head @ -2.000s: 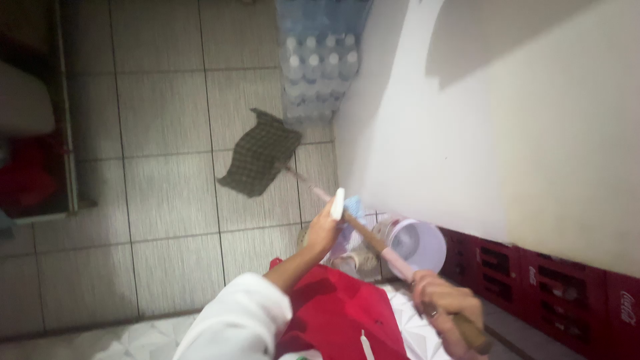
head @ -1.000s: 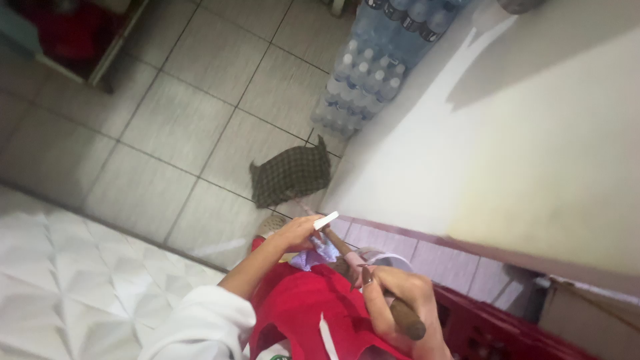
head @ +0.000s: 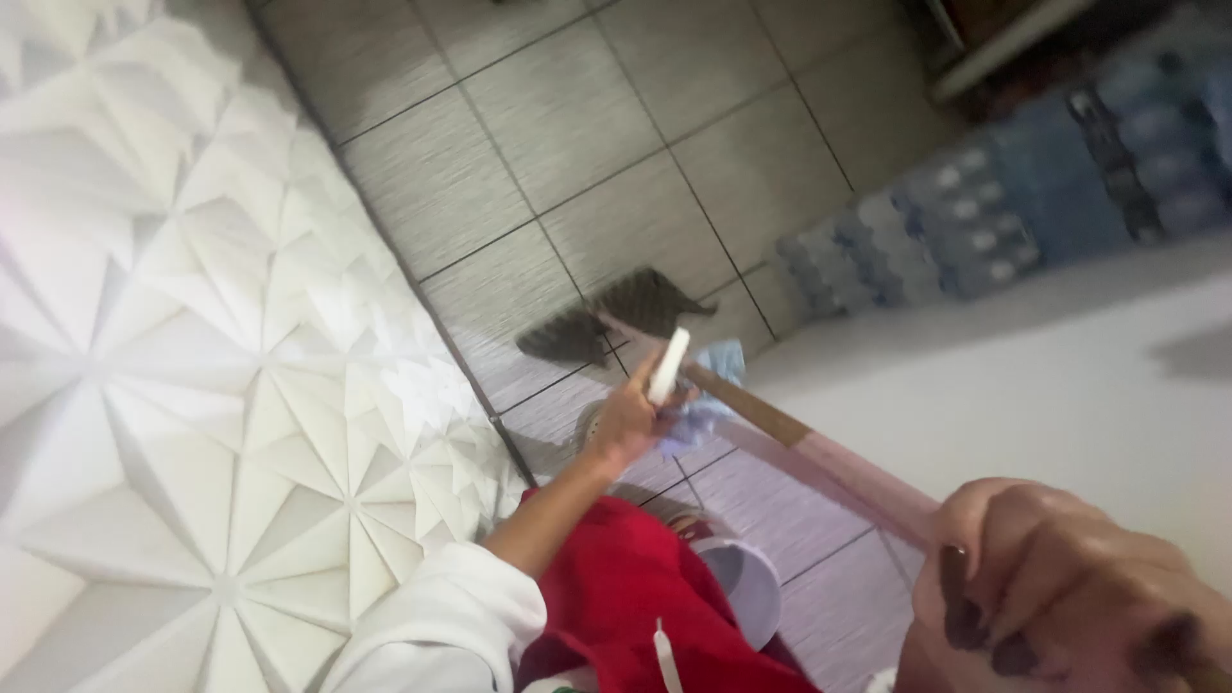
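Note:
My left hand [head: 630, 419], in a white sleeve, holds a white object [head: 669, 367] that I cannot identify, with a light blue cloth [head: 707, 404] hanging at its fingers beside the pole. At the lower right my right hand [head: 1049, 587] is closed around the upper part of a long pole [head: 847, 476], part wood-coloured and part pink. The pole runs down past my left hand to a dark checked cloth [head: 616, 316] on the tiled floor. Whether my left hand also grips the pole cannot be told.
A white wall with raised facets [head: 221, 385] rises on the left. Packs of plastic bottles [head: 914, 236] stand at the upper right beside a pale smooth surface [head: 1011, 385]. A white bucket [head: 746, 582] is close to my red apron [head: 616, 587].
The view has turned strongly, bringing the faceted wall in on the left. The dark cloth lay spread out before and now looks narrower and bunched. Both hands keep their hold.

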